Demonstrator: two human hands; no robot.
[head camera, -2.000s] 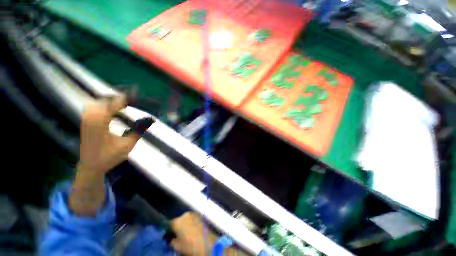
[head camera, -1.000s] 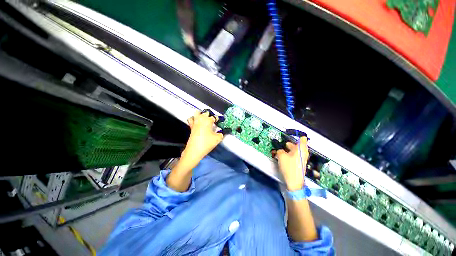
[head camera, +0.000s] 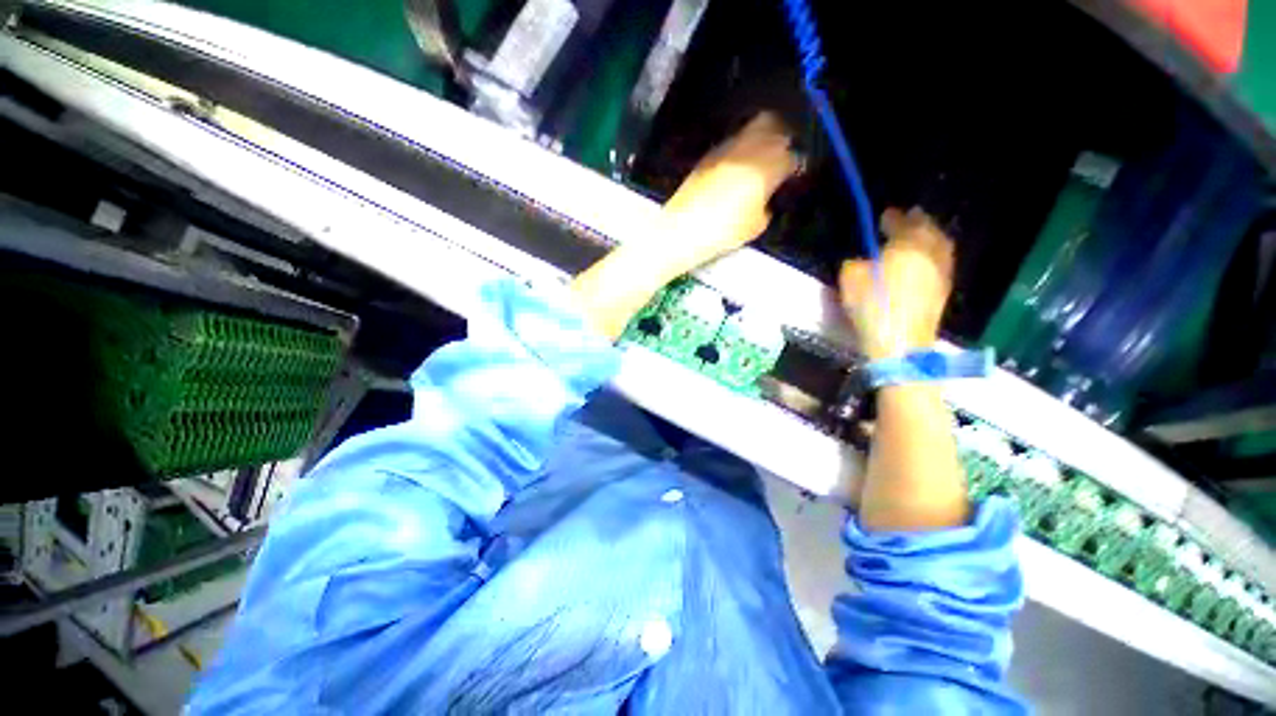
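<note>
My left hand (head camera: 735, 189) reaches past the conveyor's far rail over a dark space; its fingertips are lost in the dark. My right hand (head camera: 903, 280), with a light-blue wrist strap (head camera: 926, 367) and a blue cord (head camera: 840, 140), is also beyond the far rail, its fingertips blurred. I cannot tell if either hand holds anything. A green circuit board panel (head camera: 707, 336) lies in the conveyor channel below my forearms, its left end partly hidden by my left forearm. More green boards (head camera: 1092, 525) stand in the channel at the right.
The white conveyor rail (head camera: 378, 224) crosses the view diagonally. A rack of stacked green panels (head camera: 231, 392) stands at the left. An orange-red mat corner (head camera: 1201, 25) shows at the upper right. Blue wrapped material (head camera: 1133, 252) lies beyond the rail.
Both hands have left the panel in the channel and moved forward past the far rail. The panel stays in the channel. The view has shifted slightly.
</note>
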